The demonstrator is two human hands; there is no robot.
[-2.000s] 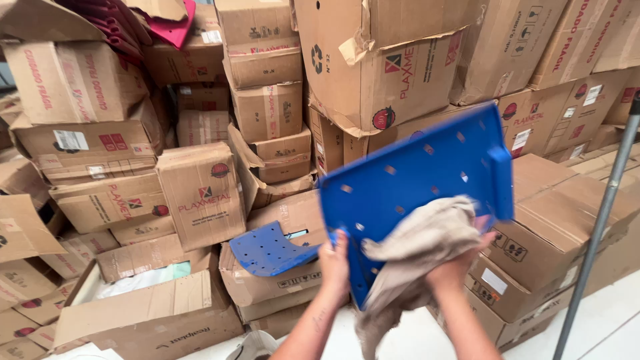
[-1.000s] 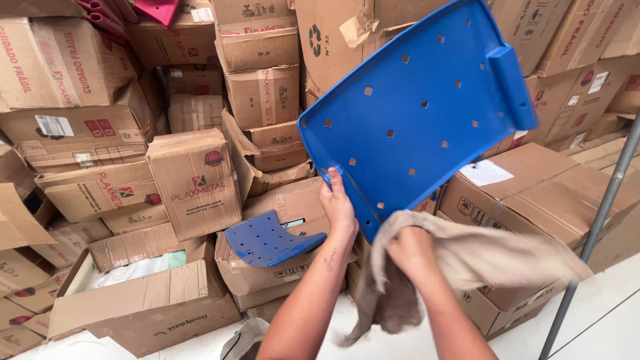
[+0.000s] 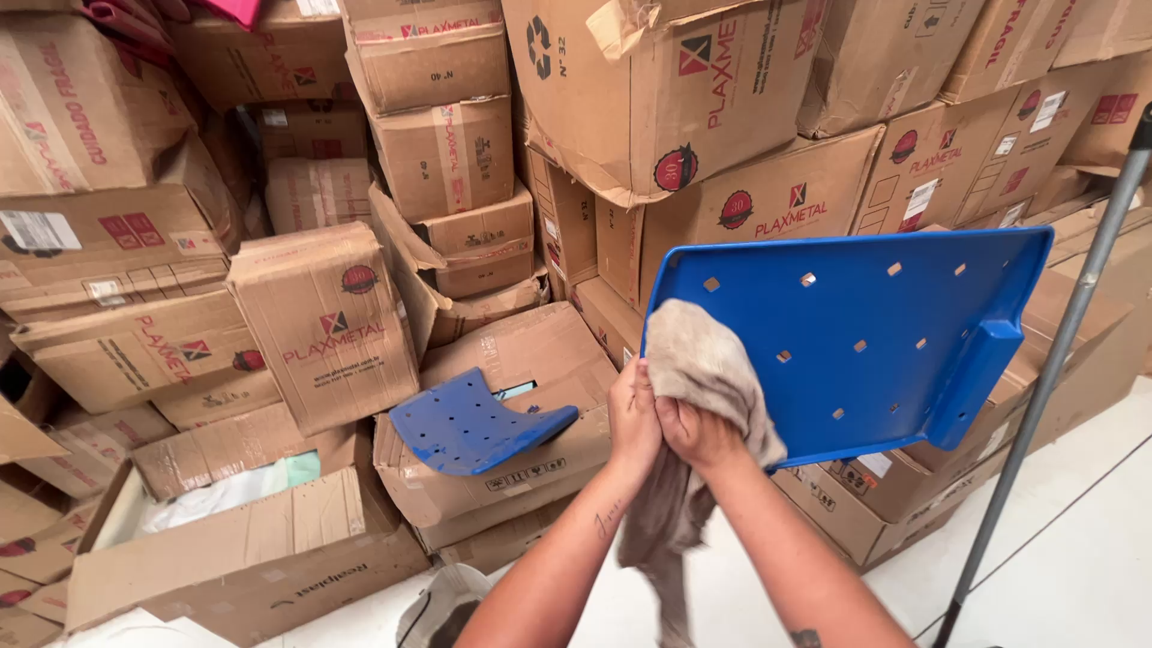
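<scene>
A blue plastic panel (image 3: 864, 333) with small square holes, perhaps a chair seat, is held up in front of me, tilted. My left hand (image 3: 634, 418) grips its near left edge. Beside it, my right hand (image 3: 702, 430) is closed on a beige-grey cloth (image 3: 706, 346), which lies over the panel's left part and hangs down below my hands. The two hands are close together, and the fingers of the right are partly hidden by the cloth. Left of them, a curved blue plastic piece with holes (image 3: 472, 423) rests on a cardboard box.
Stacked cardboard boxes (image 3: 324, 324) fill the background. An open box (image 3: 234, 540) with white and green contents stands at lower left. A grey metal pole (image 3: 1048, 387) slants along the right side, above the white floor (image 3: 1071, 558). A whitish container (image 3: 441, 603) is at bottom centre-left.
The blue panel has turned and come down from its higher, more upright pose one second ago. My right hand and the cloth have moved from below it onto its left part, close to my left hand.
</scene>
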